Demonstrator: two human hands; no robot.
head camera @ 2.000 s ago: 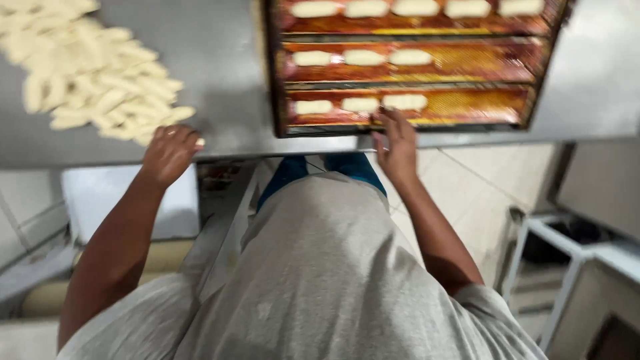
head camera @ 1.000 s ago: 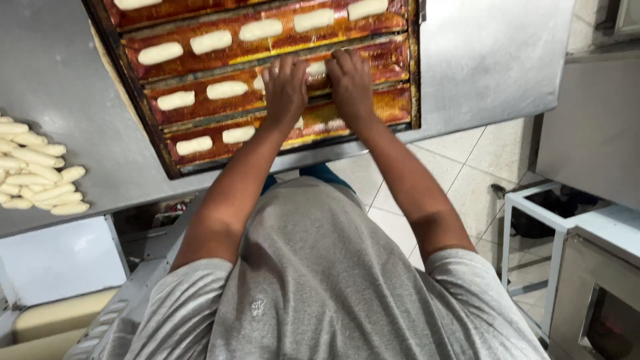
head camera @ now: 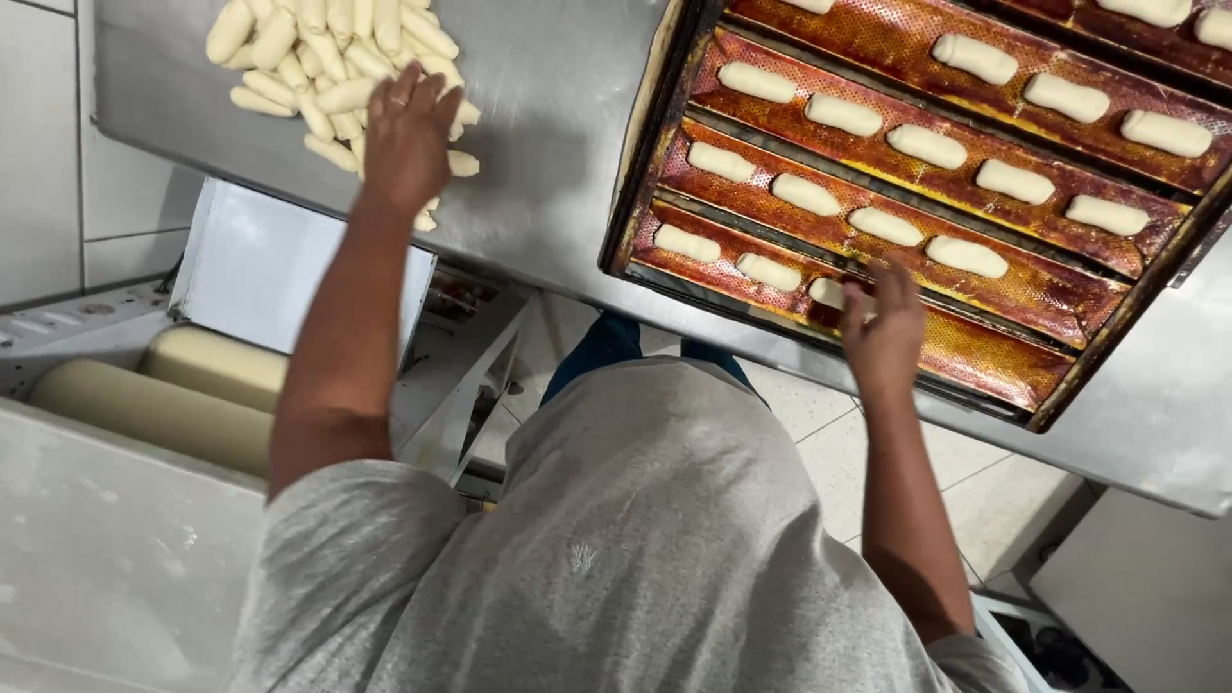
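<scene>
My left hand (head camera: pixel 412 135) lies over the right side of a pile of pale dough rolls (head camera: pixel 327 58) on the steel table; its fingers are spread, and whether they grip a roll is hidden. My right hand (head camera: pixel 884 322) is above the front channel of a dark-framed baking tray (head camera: pixel 1020 380), fingers apart, beside a dough roll (head camera: pixel 828 294) that it partly covers. The tray has several perforated reddish-brown channels, with spaced dough rolls (head camera: pixel 770 272) lying lengthwise in them.
The steel table (head camera: pixel 539 183) runs between pile and tray. Below its left part is a machine with cream rollers (head camera: pixel 154 409), a white panel (head camera: pixel 260 265) and a grey housing (head camera: pixel 125 539). Another steel surface (head camera: pixel 1145 577) stands at lower right.
A second ago both hands were together over the tray; now my left hand is at the dough pile and my right hand remains over the tray. The view has shifted left.
</scene>
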